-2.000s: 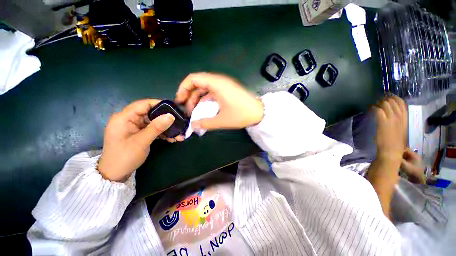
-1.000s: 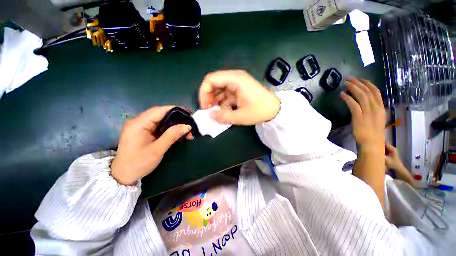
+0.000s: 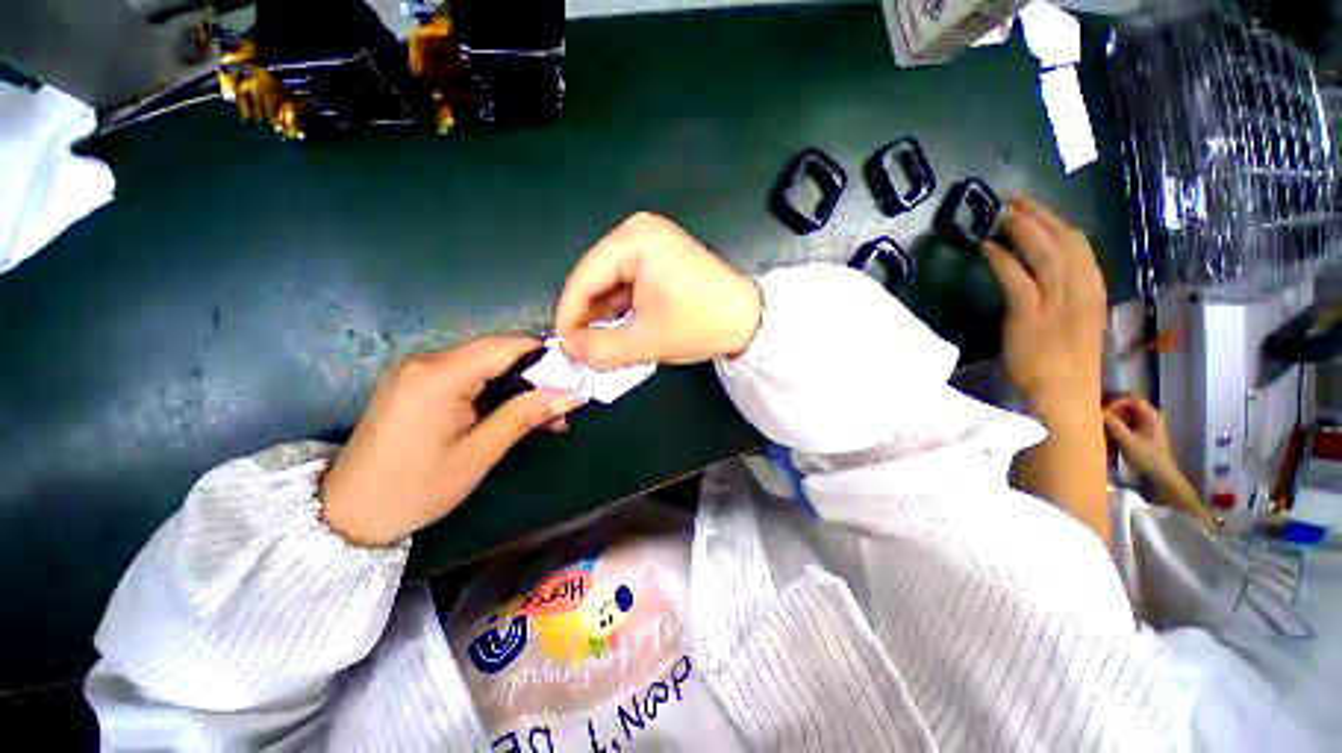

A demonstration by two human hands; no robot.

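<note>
My left hand (image 3: 427, 430) holds a black rounded-square unit (image 3: 508, 389) between thumb and fingers above the green mat. Most of the unit is hidden by my fingers and the cloth. My right hand (image 3: 655, 302) pinches a small white wiping cloth (image 3: 606, 383) and presses it against the unit's right edge. Several black open frames lie on the mat at the right; one of these frames (image 3: 811, 191) is nearest to my right hand.
Two black stacks of display modules (image 3: 505, 66) with orange-gold tails stand at the far edge. A white wipe (image 3: 44, 169) lies far left. A carton (image 3: 942, 22), white strips (image 3: 1067, 111) and clear trays (image 3: 1229, 147) are at right. Another person's hand (image 3: 1052, 294) touches the rightmost frame.
My right hand has moved left and brought the cloth onto the unit. The other person's hand has reached in from the right to the rightmost frame.
</note>
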